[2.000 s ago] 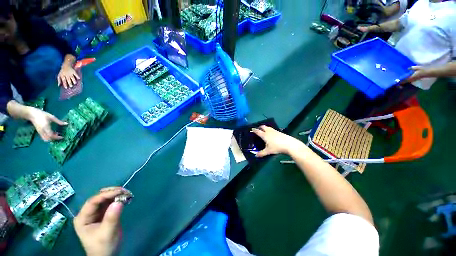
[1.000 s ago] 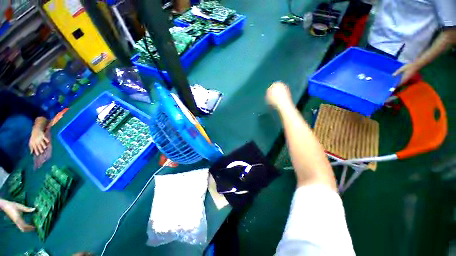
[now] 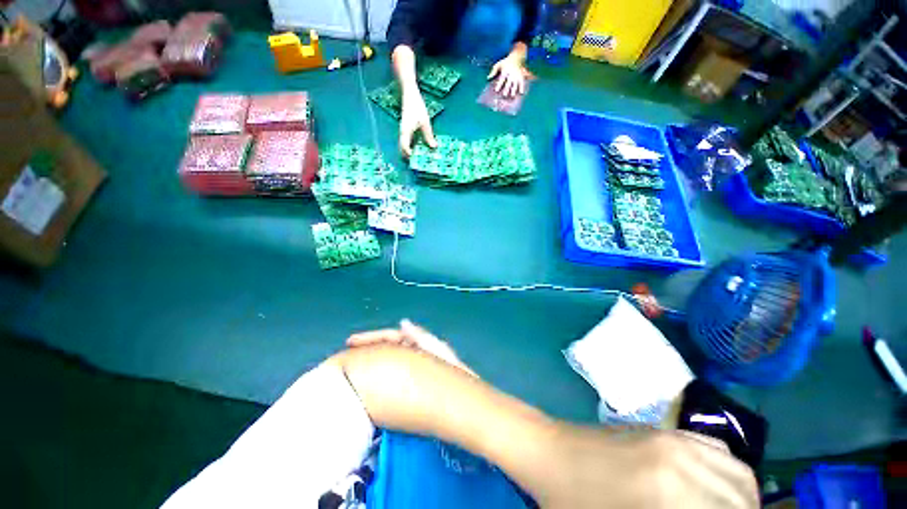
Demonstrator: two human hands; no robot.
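Observation:
My two arms overlap at the bottom centre, above the blue apron (image 3: 438, 472). Bent fingers of one hand (image 3: 408, 340) show just beyond a bare forearm, with no object visible in them. The forearm runs from the white sleeve at lower left to a blurred, rounded skin area at lower right, by the black pad (image 3: 718, 423). I cannot tell which hand is which, or whether either holds anything. The white packet (image 3: 632, 358) lies beyond the forearm, left of the blue fan (image 3: 761, 318). A white cord (image 3: 497, 288) crosses the bench.
A loose pile of green boards (image 3: 348, 249) and a fanned board stack (image 3: 472, 161) lie mid-bench. Another person's hand (image 3: 418, 129) touches the stack. Pink packs (image 3: 249, 149) and a yellow dispenser (image 3: 296, 52) are on the left. A blue tray (image 3: 582, 214) holds boards.
The view has swung left, so the fan and packet now appear further right. The outstretched right arm is no longer seen at the right; my arms overlap low in front of me.

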